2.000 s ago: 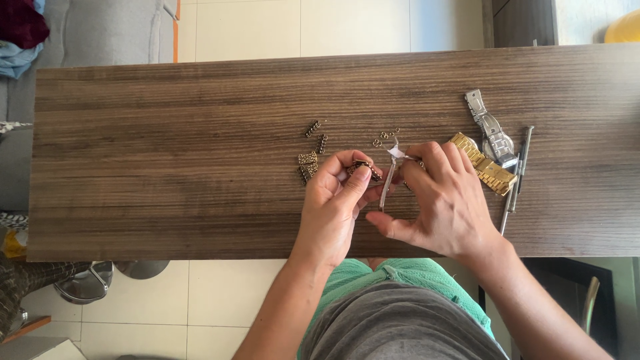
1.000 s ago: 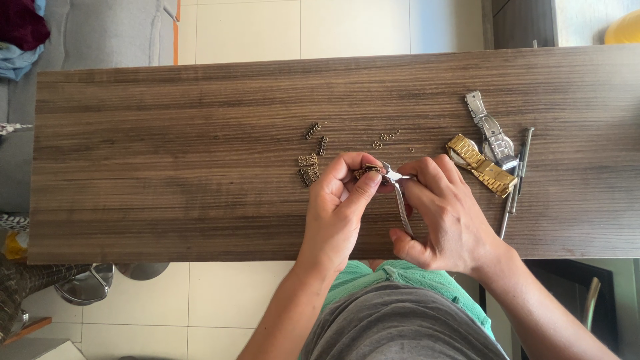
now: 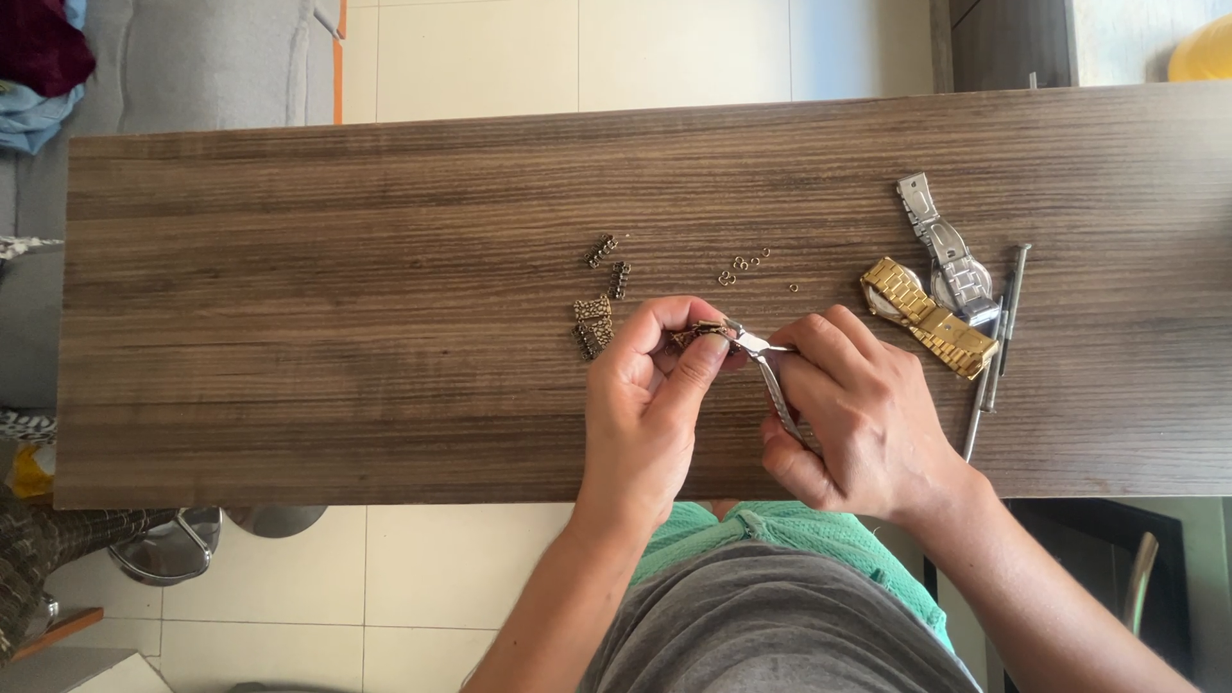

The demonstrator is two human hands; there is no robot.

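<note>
My left hand (image 3: 647, 414) pinches a small bronze-coloured metal link piece (image 3: 701, 333) between thumb and forefinger. In my right hand (image 3: 852, 414) are small metal pliers (image 3: 770, 371), their jaws at the right end of that piece; whether the jaws are closed on it cannot be seen. Beyond my left hand lie patterned bronze-coloured links (image 3: 593, 322) and two short dark beaded bars, one (image 3: 602, 250) behind the other (image 3: 619, 280). Several small jump rings (image 3: 741, 263) are scattered on the wooden table, beyond the pliers.
Right of my right hand, a gold-coloured wristwatch (image 3: 929, 318) partly overlaps a silver-coloured wristwatch (image 3: 948, 250). Thin metal rods or tools (image 3: 1006, 308) lie beside them. The near edge of the wooden table (image 3: 318, 491) runs just in front of my body.
Two seconds ago the pliers were apart from the piece in my left hand; their jaws are now at it. My fingers have uncovered more of the scattered rings.
</note>
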